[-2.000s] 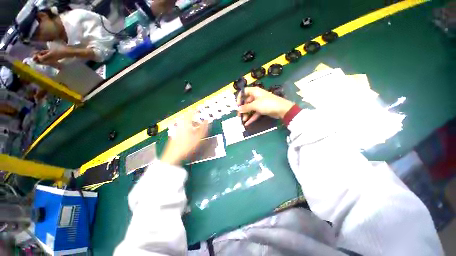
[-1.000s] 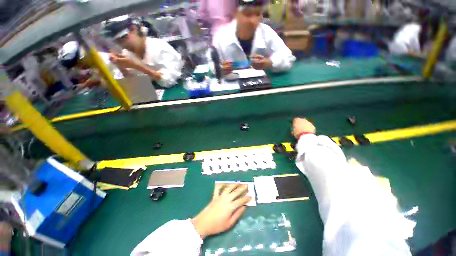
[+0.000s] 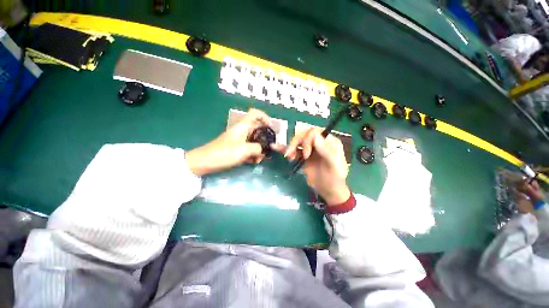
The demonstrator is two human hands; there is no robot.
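Note:
My left hand point(image 3: 233, 144) holds a round black unit point(image 3: 262, 139) between thumb and fingers, above a grey adhesive sheet point(image 3: 278, 129). My right hand point(image 3: 322, 157) holds slim dark tweezers point(image 3: 328, 128), tilted, with the lower end pointing down toward the clear film. Its fingers are close to the unit; whether they touch is unclear. A black adhesive sheet point(image 3: 345, 144) is partly hidden behind my right hand. The clear release film point(image 3: 250, 195) glares below my hands. A white die-cut sheet point(image 3: 274, 89) lies beyond them, beside the yellow line.
Several round black units point(image 3: 379, 109) stand along the yellow line point(image 3: 271, 71) at right. Another unit point(image 3: 132, 93) lies by a grey sheet point(image 3: 153, 71) at left. Black yellow-edged pieces point(image 3: 66, 45) lie far left, near a blue box point(image 3: 15, 75). Glaring release paper point(image 3: 408, 186) lies right. A person's hand point(image 3: 530, 191) shows far right.
The camera view has swung. My right hand has come back from the yellow line to near my left hand. My left hand has lifted off the grey sheet and now holds a round black unit.

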